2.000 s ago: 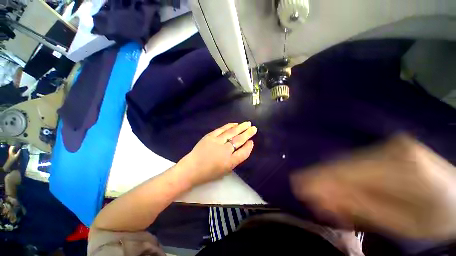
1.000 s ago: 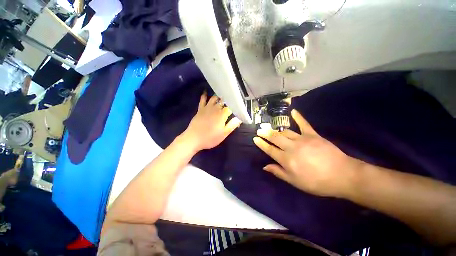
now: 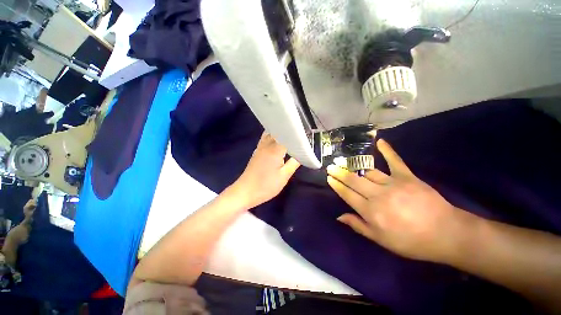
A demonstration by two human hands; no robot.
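A dark navy garment panel lies across the machine bed, with small pale marks on it. The white sewing machine head leans over it and hides the needle and presser foot. My left hand rests on the panel left of the head, its fingertips partly hidden behind the head. My right hand lies flat on the panel with fingers spread, fingertips beside the lower ribbed knob. Neither hand clearly grips the cloth. A larger tension dial is above it.
A blue slab at the left bears a dark cut piece. A crumpled dark pile is behind. A neighbouring beige machine has a handwheel. Another person's arm shows at the left edge. The white table ends near me.
Since two seconds ago my right hand has come from the near right to beside the foot area. My left hand has moved up beside the head. My view has moved closer to the machine.
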